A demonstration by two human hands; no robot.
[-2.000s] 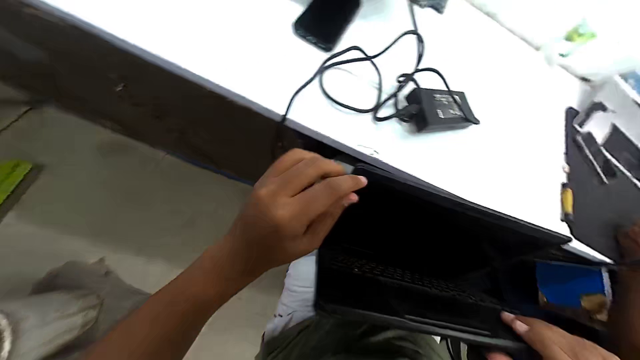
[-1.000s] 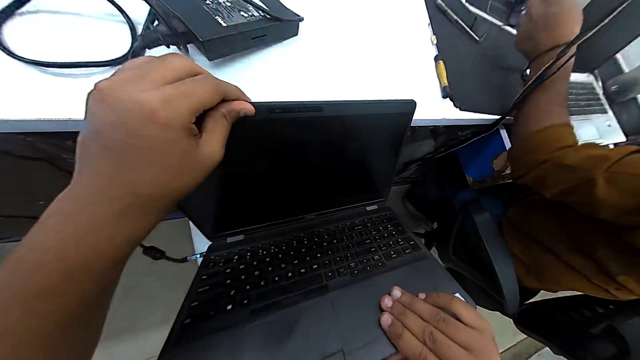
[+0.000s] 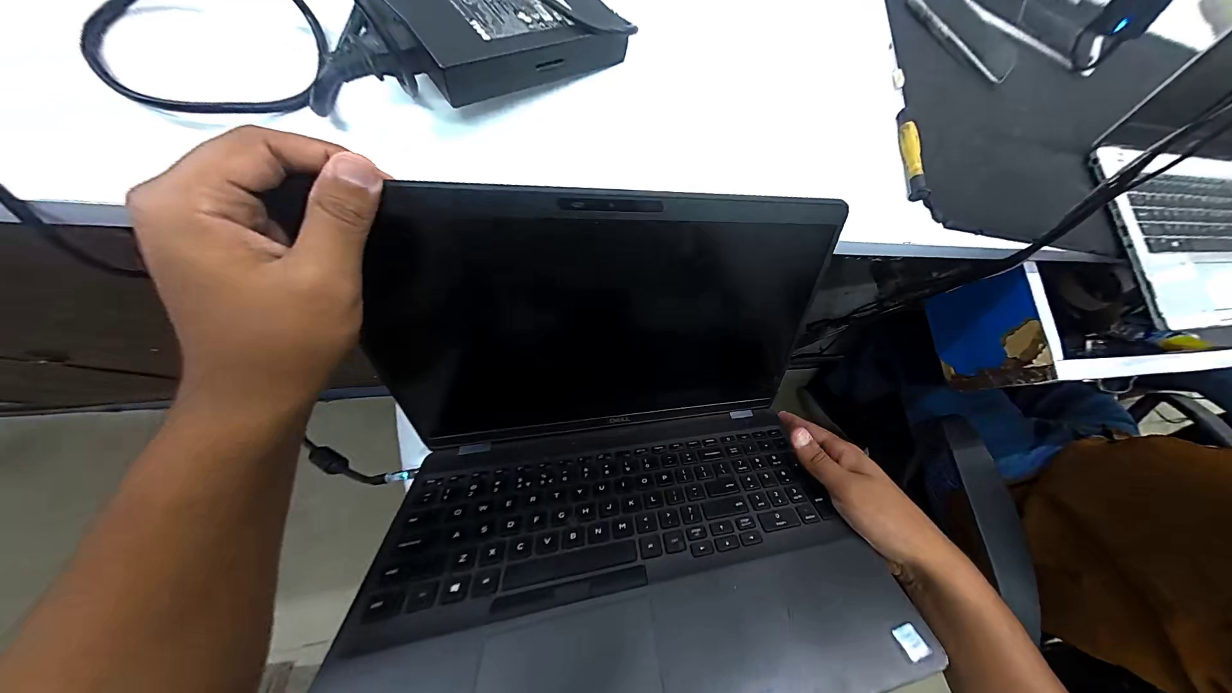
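Note:
A black Dell laptop [image 3: 597,318] is unfolded below the table's edge, its screen dark and its keyboard facing up. My left hand [image 3: 265,260] pinches the upper left corner of the lid between thumb and fingers. At the right side of the base, my right hand [image 3: 857,491] grips the edge beside the number keys, its thumb on top and the other fingers partly hidden underneath. A charging cable [image 3: 332,460] with a lit connector is plugged into the laptop's left side.
A black power adapter [image 3: 510,43] and its looped cord lie on the white table [image 3: 731,115]. A yellow-handled tool [image 3: 911,154] rests by a dark mat. Cables hang across the right, near another laptop [image 3: 1184,221] and a seated person [image 3: 1126,549].
My right hand has moved from the palm rest up to the laptop's right edge. My left hand remains at the lid's corner. The co-worker's arm has left the view, which has also shifted.

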